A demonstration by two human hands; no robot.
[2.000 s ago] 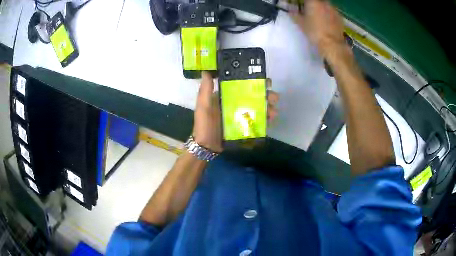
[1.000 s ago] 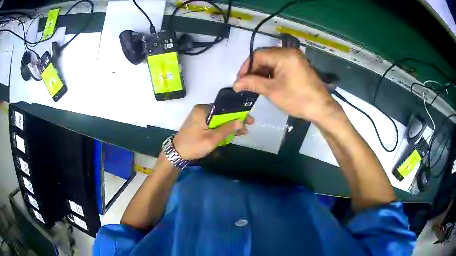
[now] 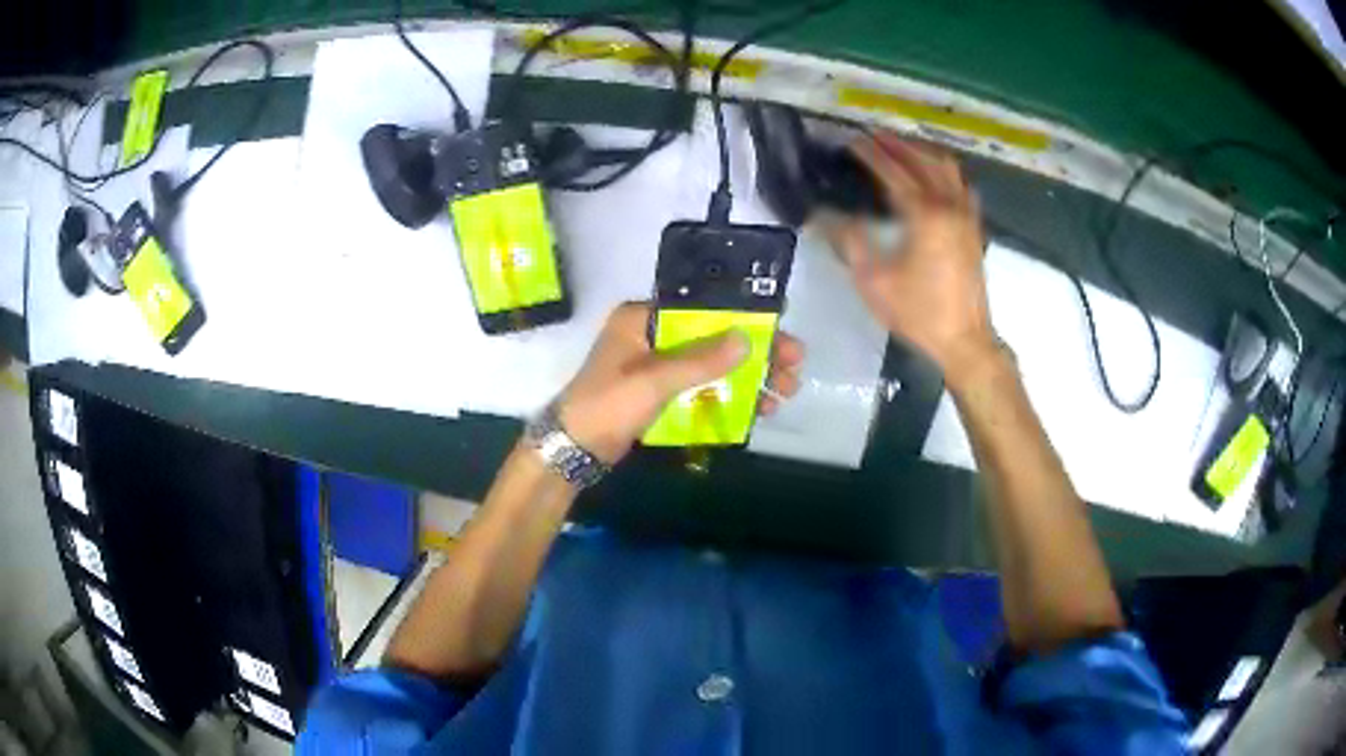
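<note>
My left hand [image 3: 635,381] holds a dark smartphone [image 3: 720,273] upright, camera end away from me. A yellow-green card [image 3: 713,406] covers its lower part, with my thumb on the card. A black cable [image 3: 722,163] is plugged into the phone's far end. My right hand [image 3: 923,259] is blurred, fingers bent, at the right side of a dark object [image 3: 805,170] on the bench; whether it grips this object cannot be told.
Another phone [image 3: 506,244] with a cable lies left of centre between dark rounded objects. More carded phones lie far left [image 3: 155,288] and far right [image 3: 1237,461]. White paper sheets [image 3: 318,281] lie on the bench. A black tray [image 3: 192,547] with white labels stands lower left.
The black cable now stands plugged in the phone without my right hand on it. My right hand has moved right and away from the phone to the dark object.
</note>
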